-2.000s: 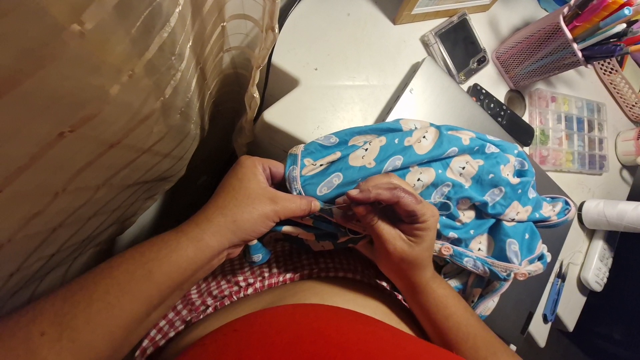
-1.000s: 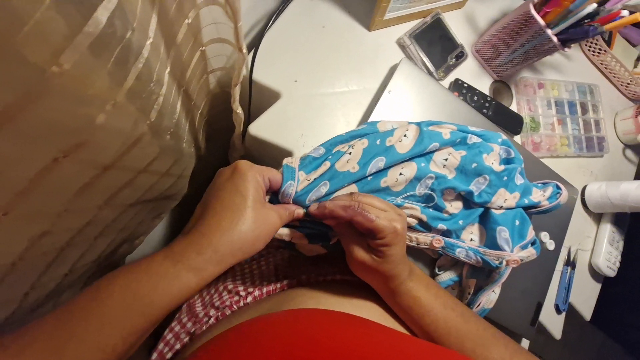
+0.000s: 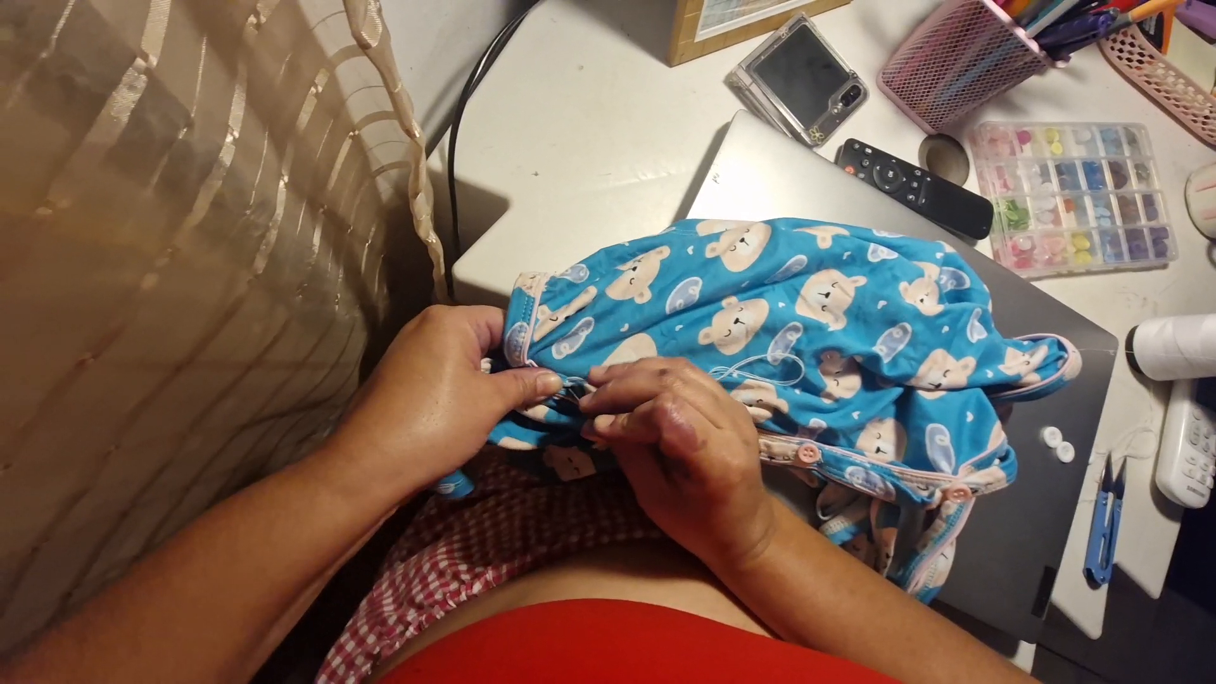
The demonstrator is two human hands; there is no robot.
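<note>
A blue bear-print garment (image 3: 741, 294) with pink piping and buttons lies over a laptop and hangs toward my lap. My left hand (image 3: 446, 389) pinches the garment's edge near its hemmed left corner, thumb on top. Close beside it, my right hand (image 3: 674, 437) has its fingertips closed at the same edge, by a small dark thing too small to tell. White thread (image 3: 769, 369) loops over the cloth behind my right hand. Two white buttons (image 3: 1056, 445) sit on the laptop, right of the garment.
The laptop (image 3: 1016, 560) lies on a white table. Around it are thread snips (image 3: 1104, 527), a white thread spool (image 3: 1178, 347), a white handset (image 3: 1186, 446), a black remote (image 3: 917, 190), a divided button box (image 3: 1073, 199), a folding phone (image 3: 803, 81) and a mesh pen holder (image 3: 959, 66). A curtain (image 3: 190, 237) hangs left.
My right hand's fingertips, beside my left thumb one second ago, are now slightly apart from it. The left hand keeps its hold on the garment's edge.
</note>
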